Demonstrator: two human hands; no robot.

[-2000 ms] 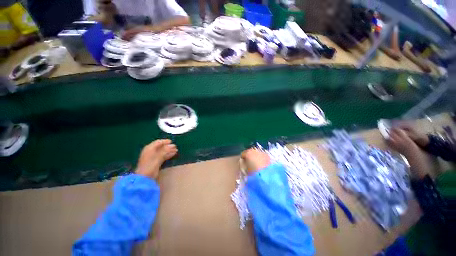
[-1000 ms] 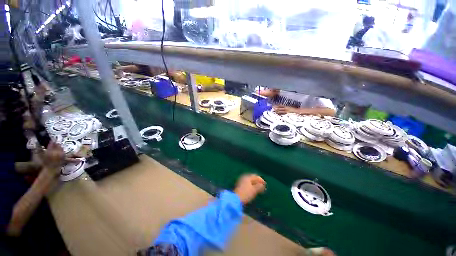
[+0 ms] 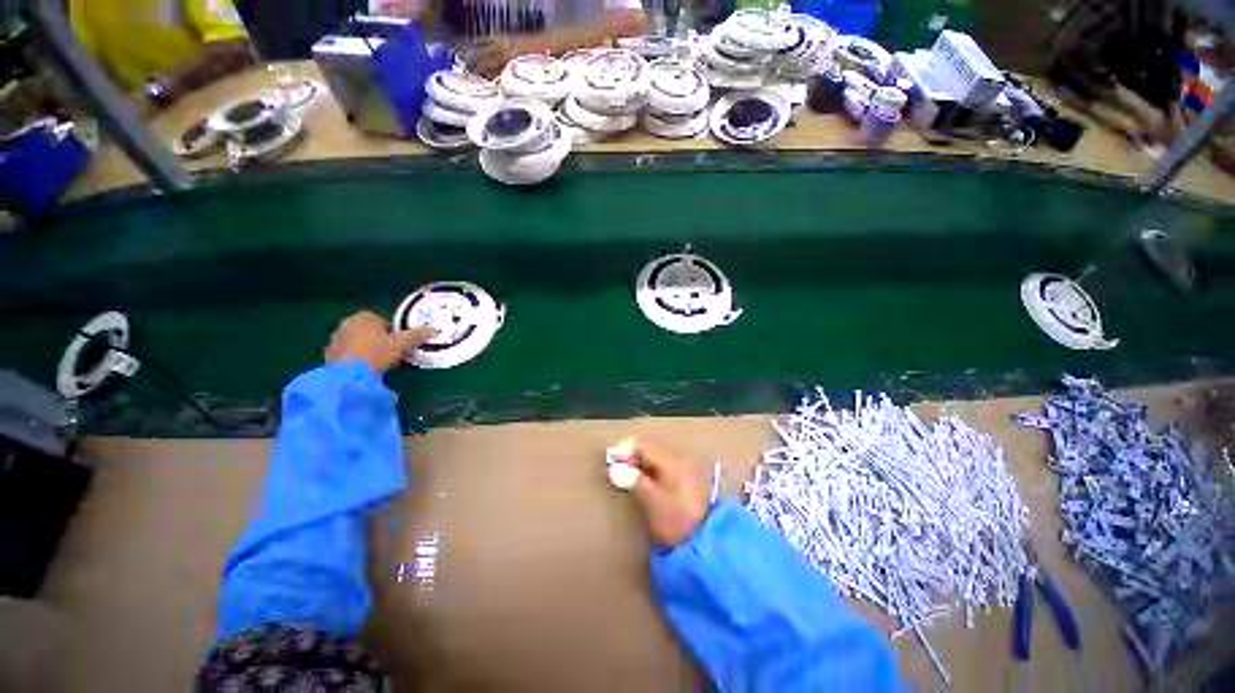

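A round white housing [image 3: 467,309] with dark curved slots lies on the green conveyor. My left hand [image 3: 373,341] is at its left rim, fingers reaching onto its face; whether it grips the rim is unclear. My right hand [image 3: 669,494] is above the tan bench and pinches a small white part [image 3: 624,464] between its fingertips. A heap of white strips [image 3: 894,508] lies right of my right hand. Farther right is a heap of blue-grey strips [image 3: 1144,521]. Blue-handled pliers [image 3: 1044,612] lie between the heaps.
More housings ride the belt [image 3: 569,224]: one at centre [image 3: 684,293], one at right [image 3: 1065,310], one at far left [image 3: 95,355]. A black box [image 3: 38,508] stands at the left bench edge. Stacked housings [image 3: 610,84], a blue holder [image 3: 396,75] and people's arms are across the belt.
The view swung left, then back to the front. My left hand has come onto a housing on the belt. My right hand has left the white strip heap and now shows a small white part.
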